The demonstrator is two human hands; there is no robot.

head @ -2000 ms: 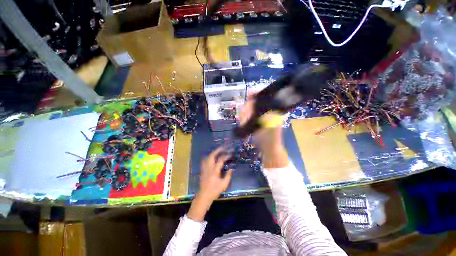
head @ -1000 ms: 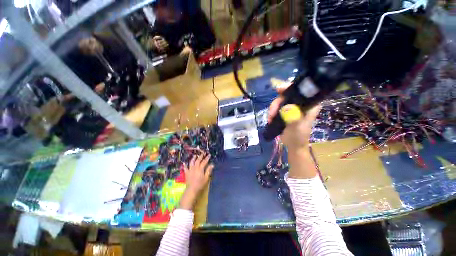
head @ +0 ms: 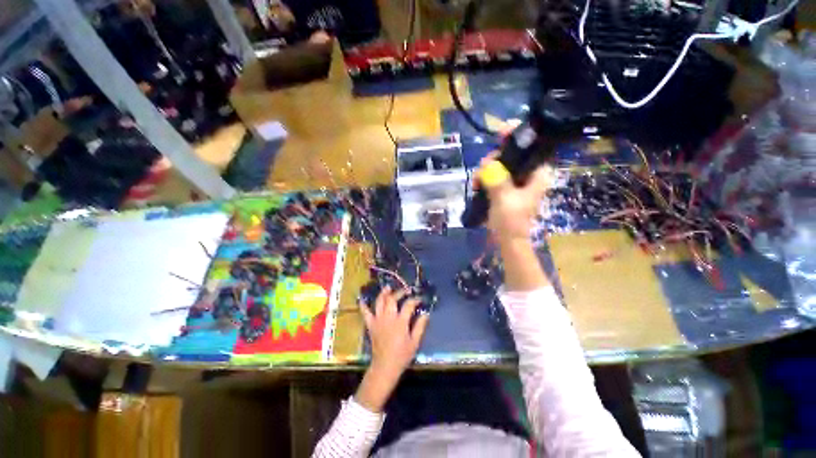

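Note:
My left hand (head: 394, 333) is on a black ring unit (head: 413, 293) with thin red and dark leads, on the dark blue sheeting in front of the screw feeder (head: 432, 188). My right hand (head: 517, 204) grips the black electric screwdriver (head: 528, 143), which has a yellow band, just right of the feeder. Its tip is hard to make out. Another black ring unit (head: 474, 279) lies on the bench below the right hand. A heap of wired ring units (head: 291, 234) lies on the printed sheet at left.
A spiky heap of wired parts (head: 667, 210) lies at right, beside clear plastic rings (head: 568, 201) and a large clear bag (head: 792, 179). An open carton (head: 300, 98) stands at the back left. A white sheet (head: 143, 282) lies at far left. A white cord (head: 644, 100) hangs at the back.
My left hand has moved right from the heap on the printed sheet and now has a wired ring unit under its fingers. My right hand still holds the screwdriver near the feeder.

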